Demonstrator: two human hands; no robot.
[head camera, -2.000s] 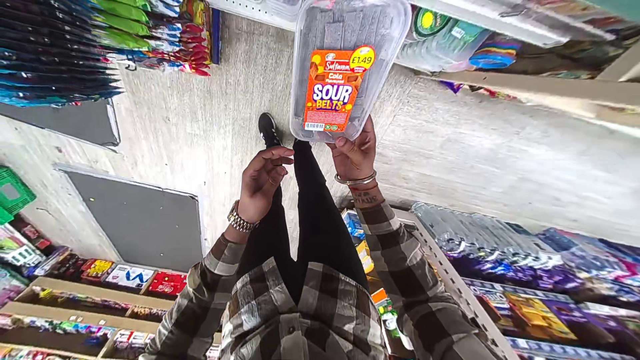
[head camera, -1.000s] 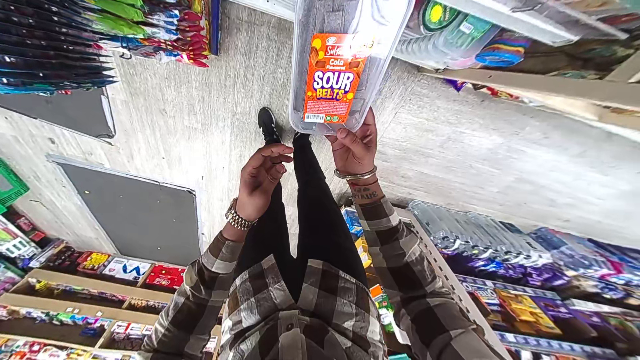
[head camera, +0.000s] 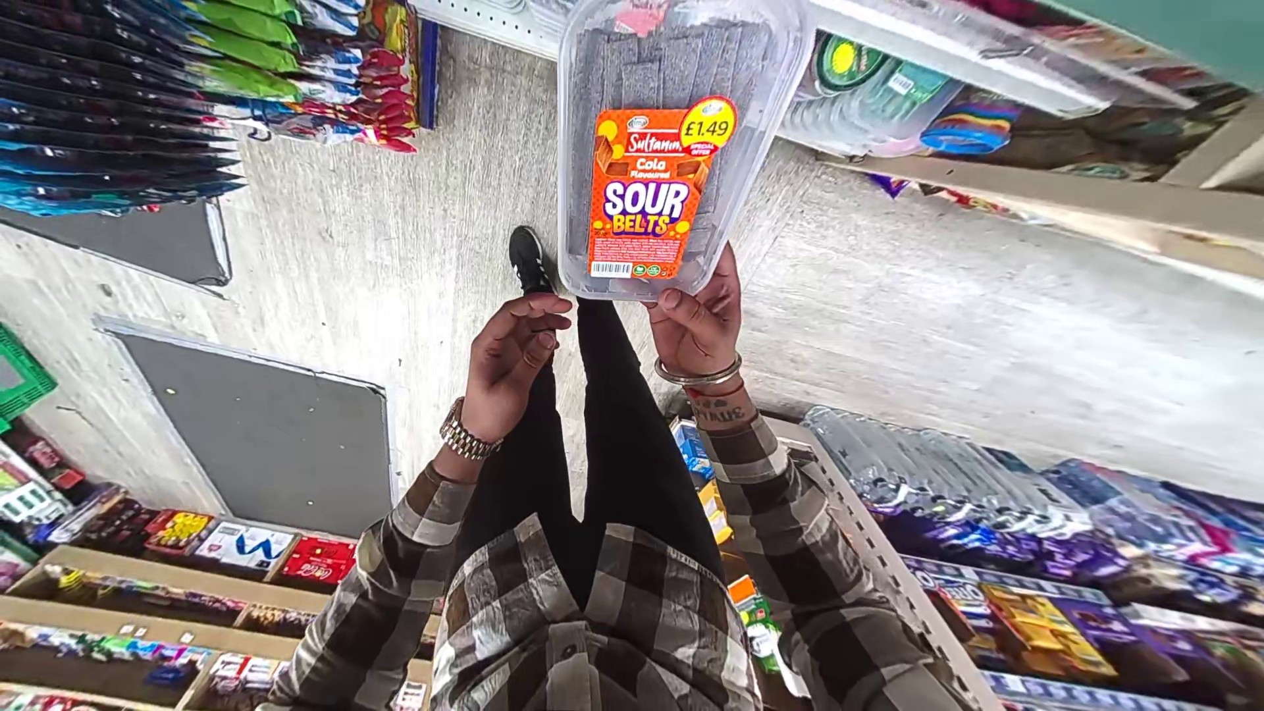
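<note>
A clear plastic tub of cola sour belts (head camera: 642, 79) with an orange label and a yellow price spot is at the top middle of the head view. My right hand (head camera: 699, 321) grips its near end, the thumb on the front edge and the fingers largely hidden behind it. Just left of the tub's lower corner is my left hand (head camera: 513, 360), fingers loosely curled and apart, holding nothing. It wears a metal watch; a bangle circles my right wrist.
Hanging snack bags (head camera: 247, 49) fill the upper left. Shelves with round tubs (head camera: 879, 89) stand at the upper right. Chocolate packets (head camera: 1047, 632) line the lower right, and boxed sweets (head camera: 316, 561) the lower left. Grey floor panels (head camera: 267, 434) lie at left.
The tub tilted a second ago, its top edge and price spot out of view or washed out by glare; its label and price spot now show plainly. My left hand has stayed much the same.
</note>
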